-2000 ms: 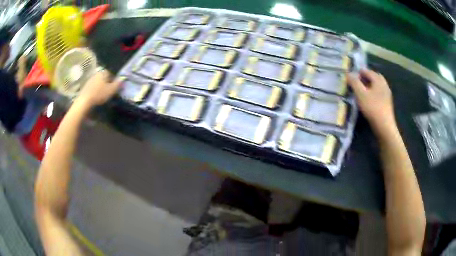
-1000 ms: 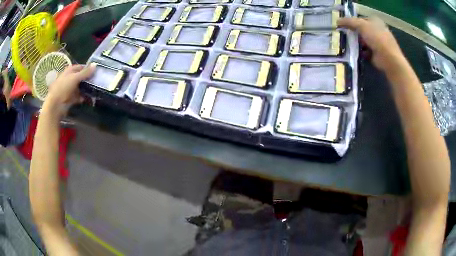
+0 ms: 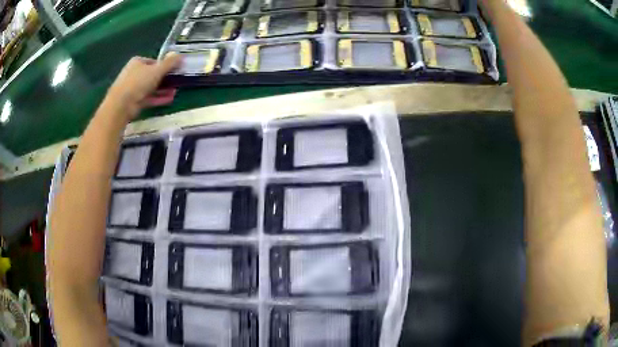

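A pale blister tray [image 3: 330,69] of phone frames with gold end plates lies over the green line surface at the top, cut off by the picture's edge. My left hand [image 3: 143,83] grips its near left corner. My right arm reaches up along the tray's right side; the hand is cut off by the top edge. A second pale tray [image 3: 393,203] lies nearer on the bench, holding all-black phone frames [image 3: 320,146]. My left forearm covers part of its left side.
A dark green bench mat [image 3: 464,223] lies right of the near tray. A pale rail [image 3: 447,99] separates the bench from the green line surface [image 3: 101,85]. A white fan [image 3: 13,318] stands at lower left. Clear plastic shows at the right edge, partly behind my right arm.
The tray with gold-plated frames has moved forward off the bench onto the line surface, with my hands. The near tray of black frames now shows. The view has turned.
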